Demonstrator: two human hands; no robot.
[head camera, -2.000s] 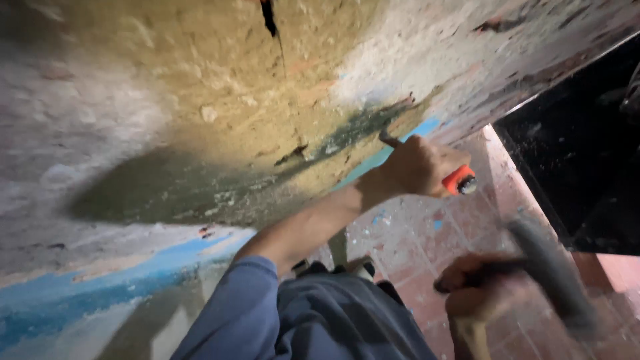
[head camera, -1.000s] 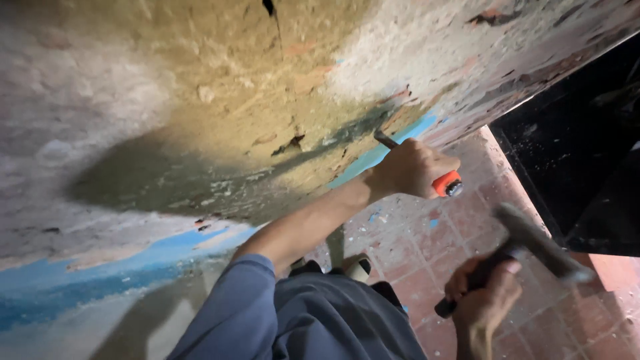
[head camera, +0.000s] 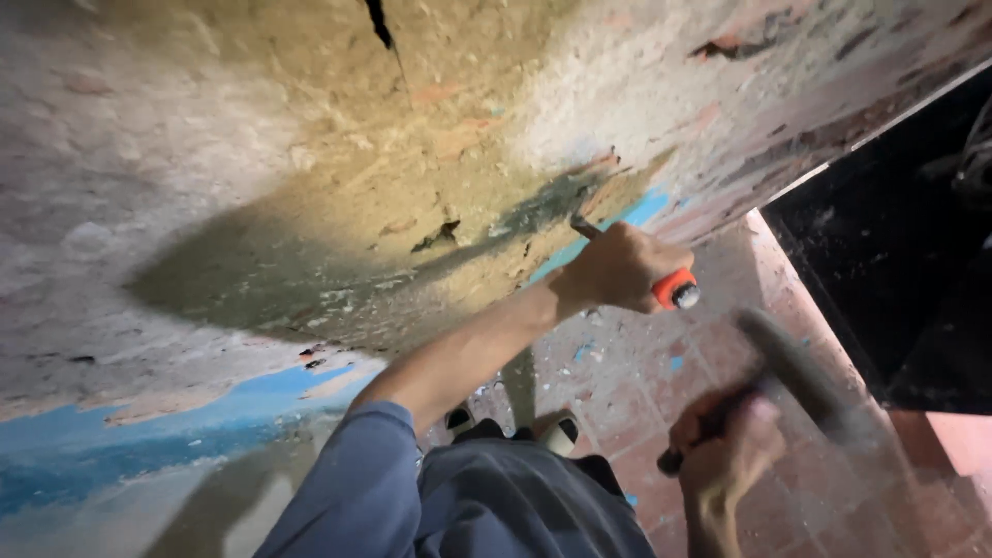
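My left hand (head camera: 626, 267) is closed around a chisel with an orange handle (head camera: 673, 288) and a metal end cap. The chisel's blade (head camera: 584, 227) meets the plaster wall (head camera: 434, 178) at the edge of the remaining blue paint (head camera: 643, 208). My right hand (head camera: 728, 438) grips the dark handle of a hammer. The hammer's head (head camera: 790, 368) is blurred and stands a little below and to the right of the chisel's end cap, apart from it.
Paint chips (head camera: 676, 363) and dust lie on the red tiled floor (head camera: 620, 411) around my shoes (head camera: 559, 434). A large black object (head camera: 891, 256) stands at the right. The wall has a dark crack (head camera: 378, 22), pits and more blue paint (head camera: 139, 449) at the lower left.
The hammer in my right hand has shifted between frames, blurred two seconds ago, sharper one second ago and blurred again now. My left hand keeps the chisel at about the same spot.
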